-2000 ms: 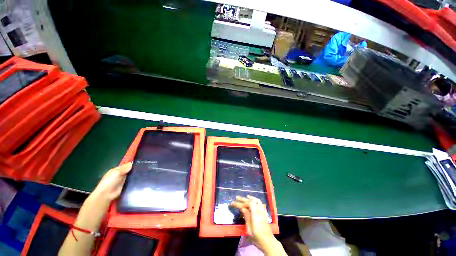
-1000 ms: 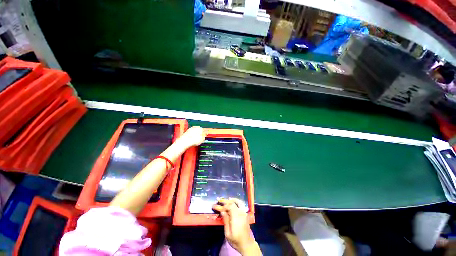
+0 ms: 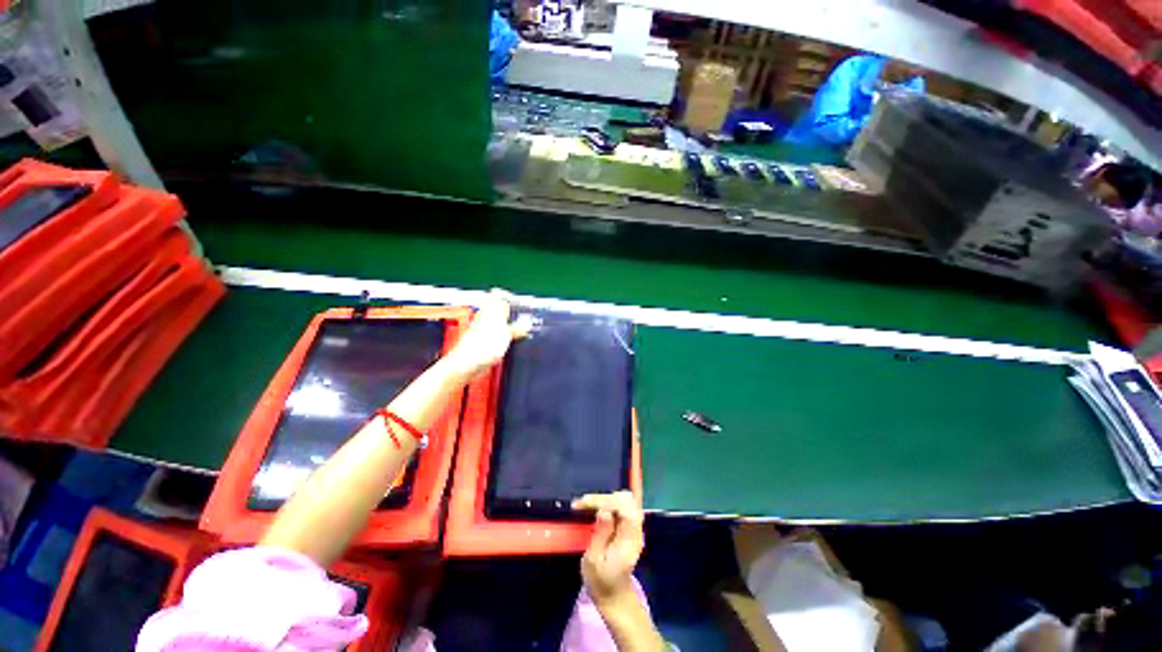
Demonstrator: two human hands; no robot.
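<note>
A dark tablet [image 3: 562, 414] sits raised and shifted up over its red-orange foam tray [image 3: 516, 536], whose lower part shows below it. My left hand [image 3: 489, 334] grips the tablet's top left corner, my arm crossing the neighbouring tablet. My right hand [image 3: 614, 529] holds its bottom right corner. A second tablet [image 3: 342, 401] lies dark in its own foam tray [image 3: 235, 481] at the left, with a small black plug [image 3: 363, 303] at its top edge.
A small stick [image 3: 701, 422] lies on the green mat at the right. Stacked red trays [image 3: 96, 299] lean at the far left. Flat sheets [image 3: 1121, 420] are piled at the far right. Another tablet [image 3: 112, 591] sits below the bench edge. A person in blue [image 3: 844, 102] is behind.
The right-hand tablet has come up out of its tray recess, and its green screen text has gone dark. My left hand has moved from the left tray to this tablet's top corner.
</note>
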